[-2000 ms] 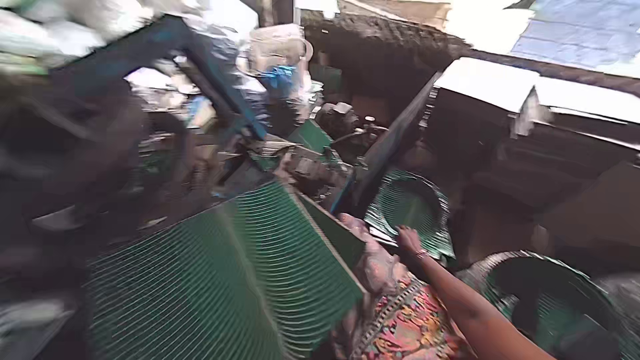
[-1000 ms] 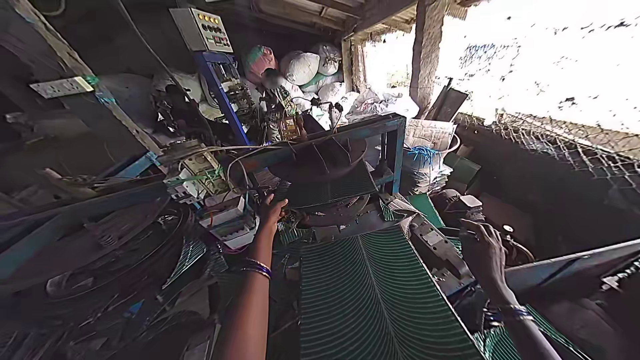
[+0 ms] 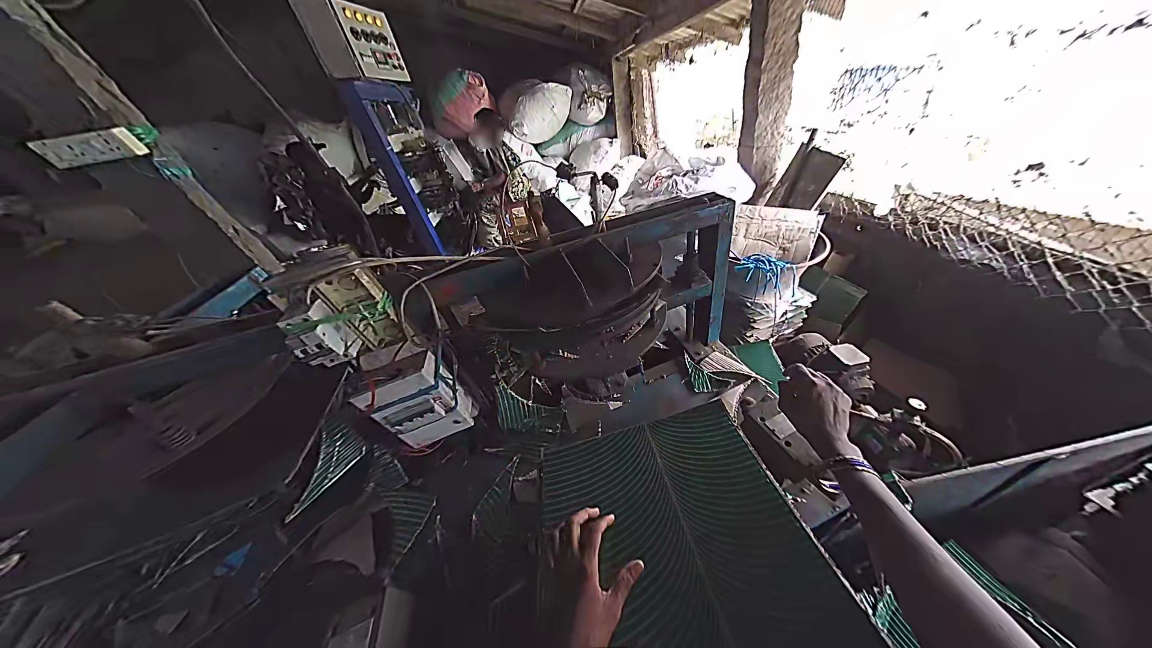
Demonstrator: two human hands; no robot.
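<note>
My left hand [image 3: 589,576], palm down with its fingers spread, is over the left edge of a green leaf-patterned sheet [image 3: 693,531]; whether it touches the sheet I cannot tell. My right hand [image 3: 817,409] has its fingers curled beside a metal bracket [image 3: 776,430] at the sheet's upper right; whether it grips something is not clear. Beyond the sheet stands a blue metal press frame [image 3: 720,261] with a dark round die [image 3: 585,333] inside it. Green patterned scraps [image 3: 526,409] lie under and around the die.
Switchgear with loose wires [image 3: 418,400] is left of the press. A control box [image 3: 360,40] tops a blue post [image 3: 396,171]. A person [image 3: 495,184] is farther back near stuffed sacks [image 3: 537,110]. A motor [image 3: 832,360] sits at right, and scraps [image 3: 337,463] lie at left.
My left hand has come back from the die area to the sheet's near left part. My right hand was over a round green piece two seconds ago. The view has swung left since then.
</note>
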